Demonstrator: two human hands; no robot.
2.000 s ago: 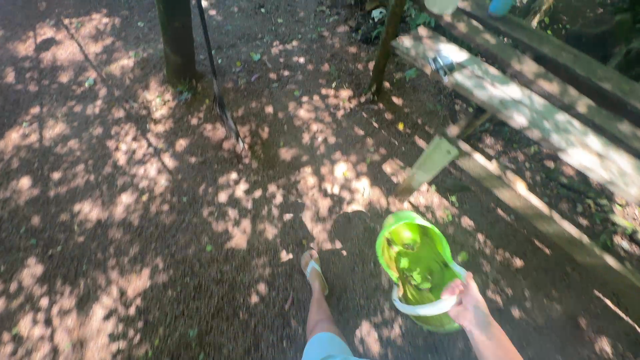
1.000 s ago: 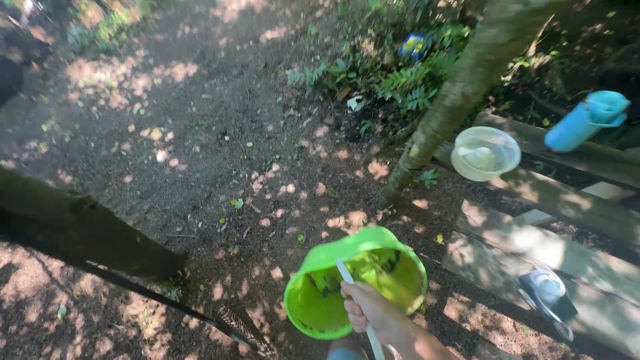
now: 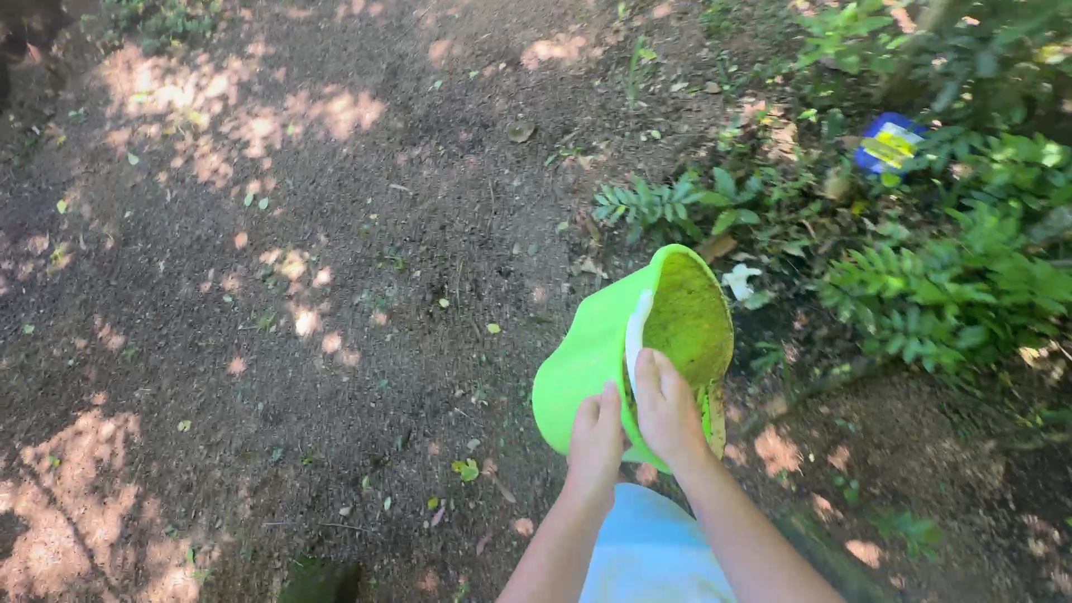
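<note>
A lime-green plastic bucket point(image 3: 586, 360) is tilted on its side in front of me, its mouth facing right toward the plants. Its inner wall is coated with dirt or plant bits. The white handle point(image 3: 636, 331) lies against the rim. My right hand point(image 3: 666, 406) grips the rim and handle from the near side. Just left of it, my left hand point(image 3: 598, 431) rests against the bucket's outer side, fingers partly hidden; whether it grips is unclear.
Green leafy plants point(image 3: 955, 285) grow at the right. Among them lies a blue and yellow packet point(image 3: 889, 144), bearing writing. A small white scrap point(image 3: 741, 281) is beside the bucket. Bare soil with fallen leaves point(image 3: 377, 251) spreads at the left.
My left hand has come to the bucket, beside my right hand. The bucket is tipped from a more upright pose, its mouth now turned right. The view has swung away from the bench.
</note>
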